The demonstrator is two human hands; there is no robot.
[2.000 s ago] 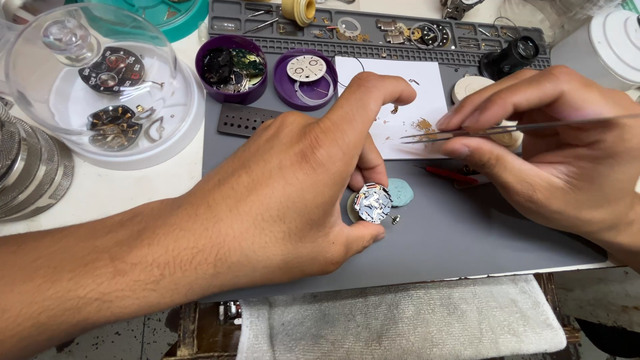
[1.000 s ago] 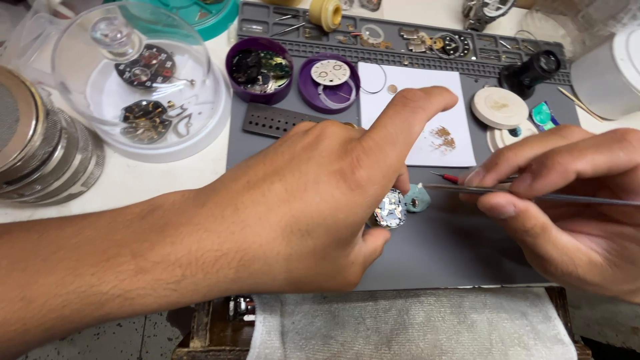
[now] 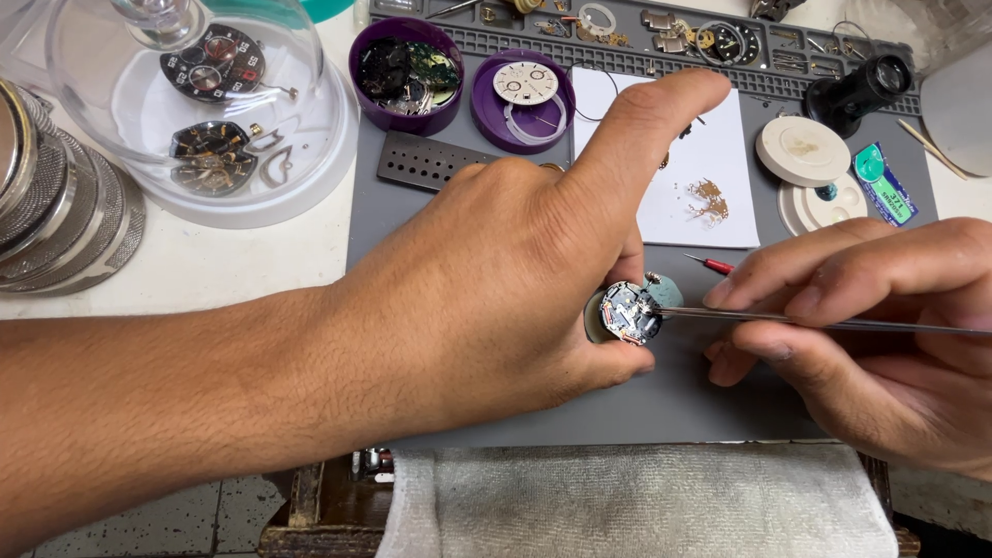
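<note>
A round watch movement [image 3: 629, 311] with metal parts and small copper-coloured coils is held at its left edge by my left hand [image 3: 535, 287], thumb below and a finger above, the index finger stretched away. Part of a pale disc shows under the movement's left side. My right hand [image 3: 860, 325] grips metal tweezers [image 3: 744, 315], whose tips meet the movement's right side. A light-blue putty-like disc [image 3: 666, 291] lies just behind the movement. A red-handled fine tool [image 3: 718, 266] rests on the grey mat [image 3: 721, 411], partly behind my right fingers.
A white sheet [image 3: 732, 139] bears small brass-coloured parts [image 3: 707, 200]. Purple dishes [image 3: 403, 120], a perforated metal block [image 3: 426, 159], a clear dome [image 3: 186, 101], a black loupe [image 3: 852, 97], a white lidded pot [image 3: 802, 151] and a parts tray [image 3: 783, 77] stand around. A towel [image 3: 635, 496] hangs in front.
My right hand has brought the tweezers' tips down from over the white sheet to the movement. My left hand still holds the movement. The view has shifted.
</note>
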